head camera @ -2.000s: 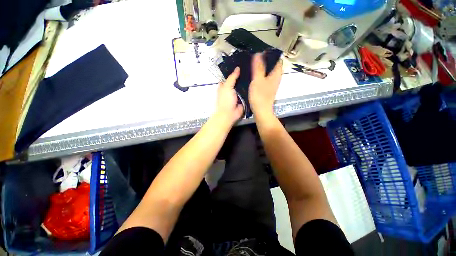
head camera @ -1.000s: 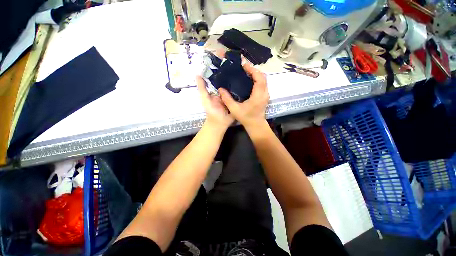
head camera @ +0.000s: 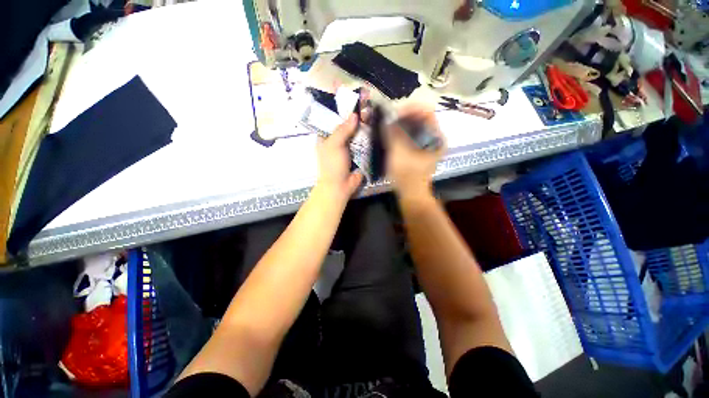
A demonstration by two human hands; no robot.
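My left hand (head camera: 340, 159) holds a bundle of small black cut pieces (head camera: 378, 148) with a pale paper or label (head camera: 320, 116) at its upper left, over the front of the table. My right hand (head camera: 413, 151) is blurred and curled on the bundle's right side, with a dark and greyish piece in its fingers. A folded black strip bundle (head camera: 376, 70) lies behind my hands, under the arm of the sewing machine (head camera: 497, 39). A folded navy panel (head camera: 97, 148) lies at the left of the table.
Thread snips (head camera: 468, 106) lie right of my hands. A ruler strip (head camera: 186, 211) edges the white table. Red cord (head camera: 567, 87) and scraps are at the right end. A blue basket (head camera: 579, 256) stands lower right. A bin with a red bag (head camera: 97, 342) is lower left.
My hands have moved from cupping the bundle together to holding it apart, my right hand shifting right. The pale piece shows more. The view has shifted slightly.
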